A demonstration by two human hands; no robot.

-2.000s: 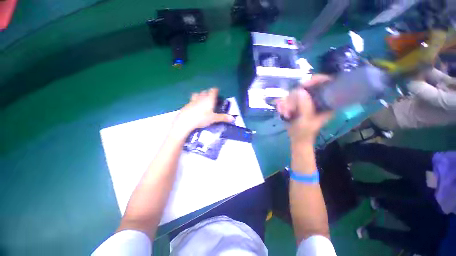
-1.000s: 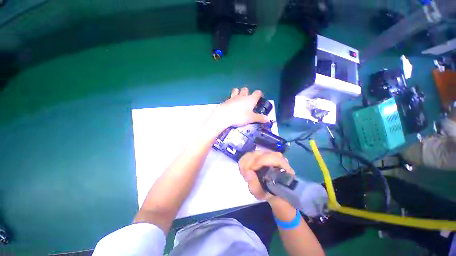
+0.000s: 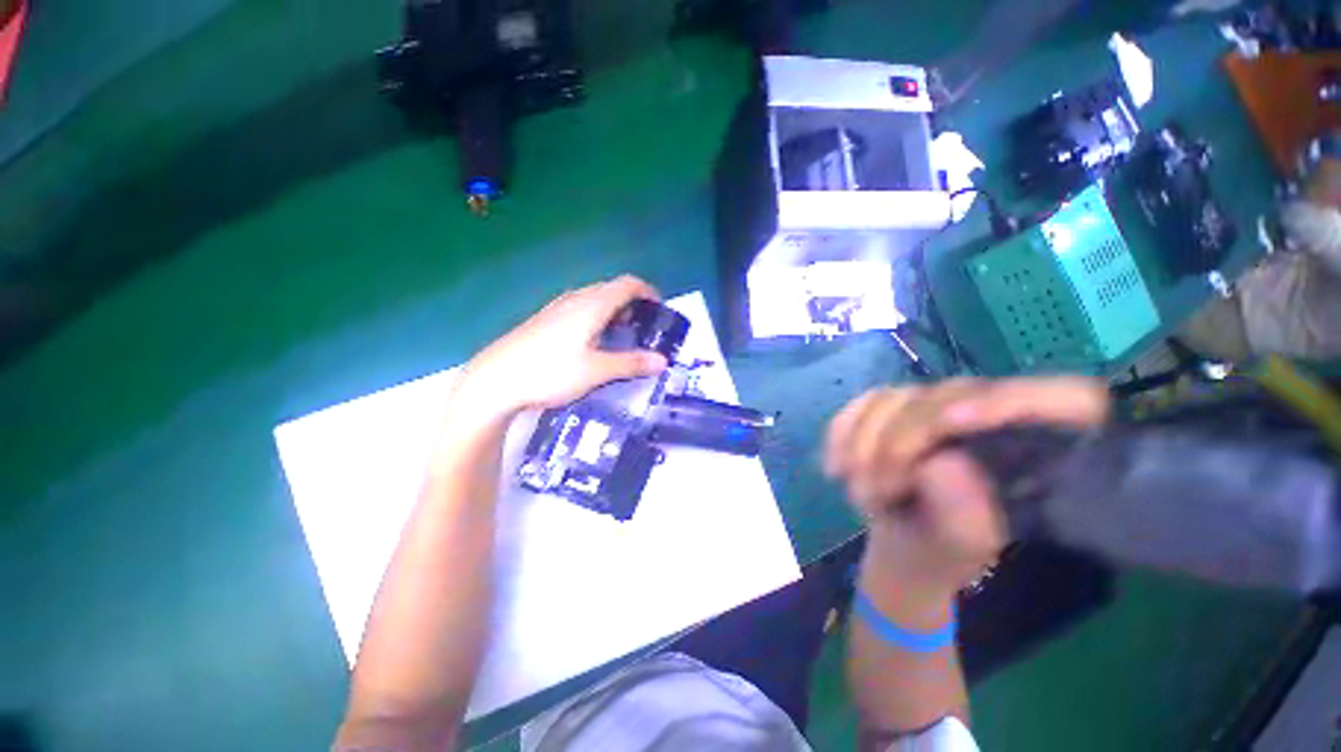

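The black unit [image 3: 596, 448] lies on the white work mat [image 3: 588, 588], with silver and white details showing and its short black arm pointing right. My left hand [image 3: 552, 353] holds the unit at its upper end, fingers over a round black part [image 3: 647, 329]. My right hand [image 3: 941, 470] is off the mat to the right, closed around the dark grip of the electric screwdriver [image 3: 1177, 492]. The screwdriver's thick grey body points right and is blurred. Its bit cannot be made out. A blue band is on my right wrist.
The white-fronted screw feeder [image 3: 853, 206] stands behind the mat's right corner. A perforated teal box [image 3: 1066, 287] is right of it, with black parts [image 3: 1088, 132] behind. Another black unit [image 3: 478, 74] lies at the back. A yellow hose [image 3: 1302, 397] shows at the right edge.
My right hand and the screwdriver have moved from over the unit to the right, off the mat. My left hand still holds the unit. The camera view has shifted.
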